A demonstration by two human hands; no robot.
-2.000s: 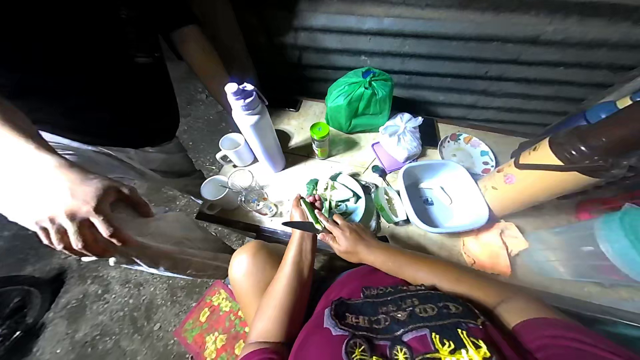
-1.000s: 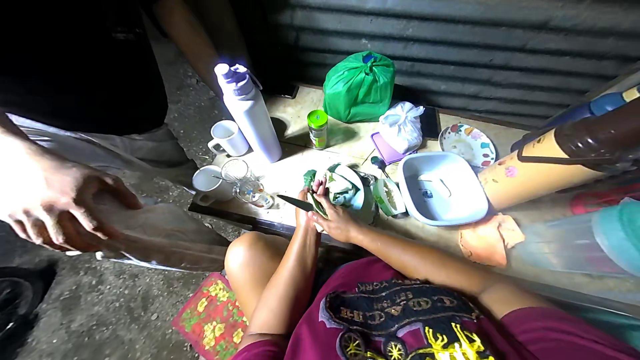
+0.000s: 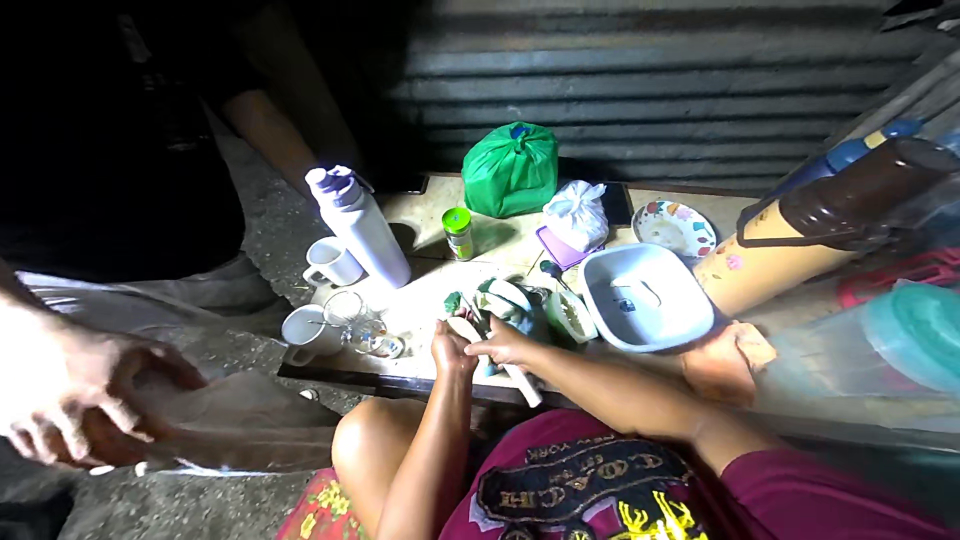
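My left hand (image 3: 453, 346) is cupped over the near edge of the low table, with a green leafy vegetable (image 3: 452, 302) at its fingertips. Close against it, my right hand (image 3: 501, 345) is closed around a long pale thing, its straight end (image 3: 525, 386) sticking out toward my lap; it looks like a knife, but blur hides its exact form. Just beyond my hands, a bowl or plate of pale and green cut vegetables (image 3: 506, 300) is partly covered. To its right lies an oblong pale green container (image 3: 571, 316), beside a white square basin (image 3: 649, 300).
Left are a lavender bottle (image 3: 364, 229), white mugs (image 3: 335, 260) and clear glasses (image 3: 346, 307). Behind stand a green-lidded jar (image 3: 457, 234), green bag (image 3: 511, 171), white bag (image 3: 576, 215) and patterned plate (image 3: 675, 229). Right is a large flask (image 3: 780, 255). Another person's hand (image 3: 82, 382) is at left.
The dark knife blade that pointed left from my hands in both earlier frames no longer shows there. A long pale piece now sticks out toward my lap below my right hand.
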